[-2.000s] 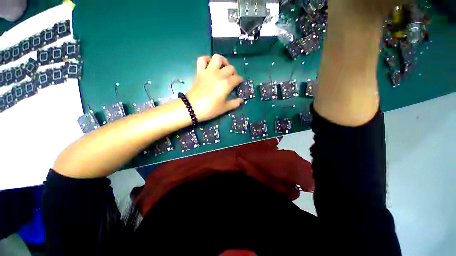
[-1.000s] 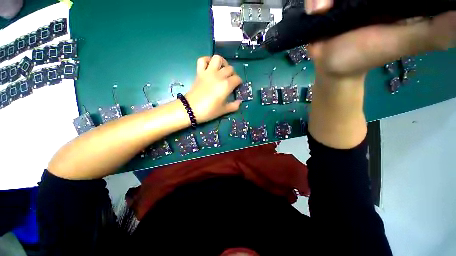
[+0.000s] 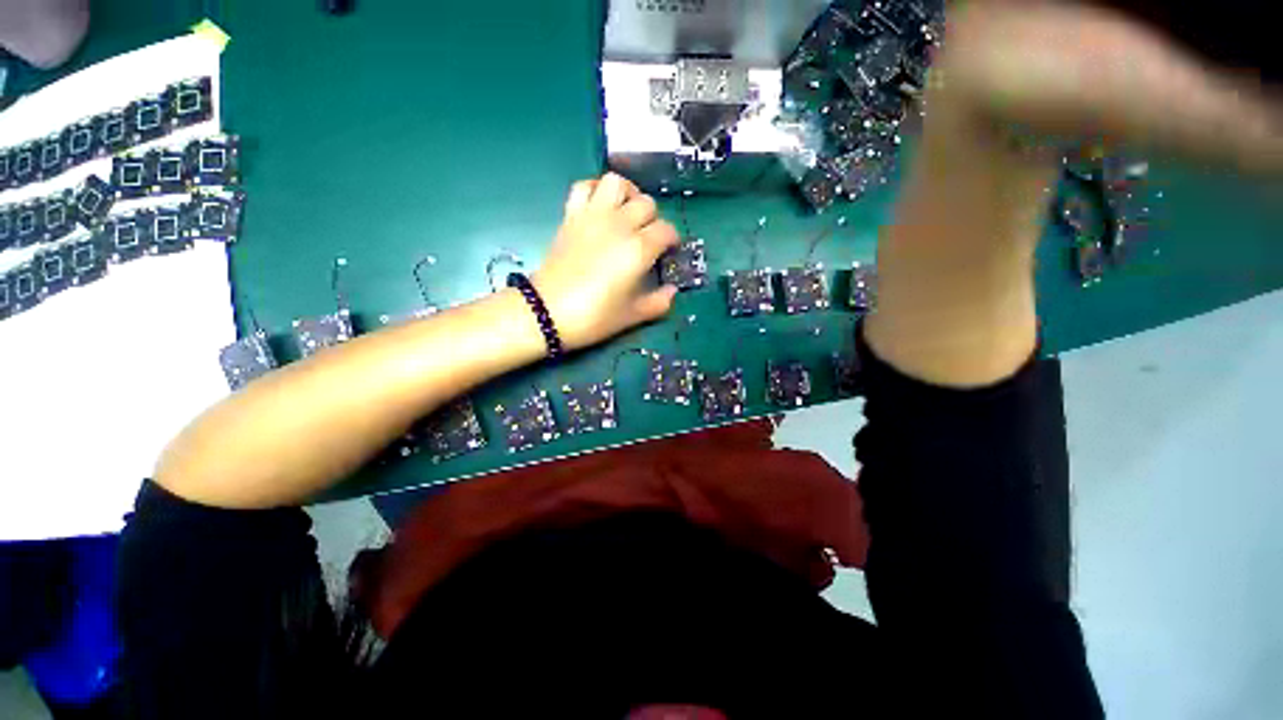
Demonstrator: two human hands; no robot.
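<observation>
My left hand (image 3: 608, 265) rests on the green mat with thumb and fingers at the left edge of a small square circuit board (image 3: 684, 265), holding it against the mat. My right hand (image 3: 1034, 71) is at the top right, raised and blurred, partly cut off by the upper edge. A black shape, likely the electric screwdriver (image 3: 1196, 42), shows beside it at the top right corner; the hand's grip on it is unclear. More small boards (image 3: 750, 291) with thin wires lie in two rows on the mat, some hidden behind my left forearm.
The screw feeder (image 3: 708, 101) with its silver top stands at the top centre. A dark heap of parts (image 3: 858, 85) lies to its right, with more parts behind my right forearm. Panelled boards (image 3: 134, 172) lie on a white sheet (image 3: 99, 422) at left. Red-brown cloth (image 3: 619, 499) hangs below the mat's edge.
My right hand and the black screwdriver have moved from beside the feeder up to the top right. My left hand stays at the same board. The view has shifted slightly.
</observation>
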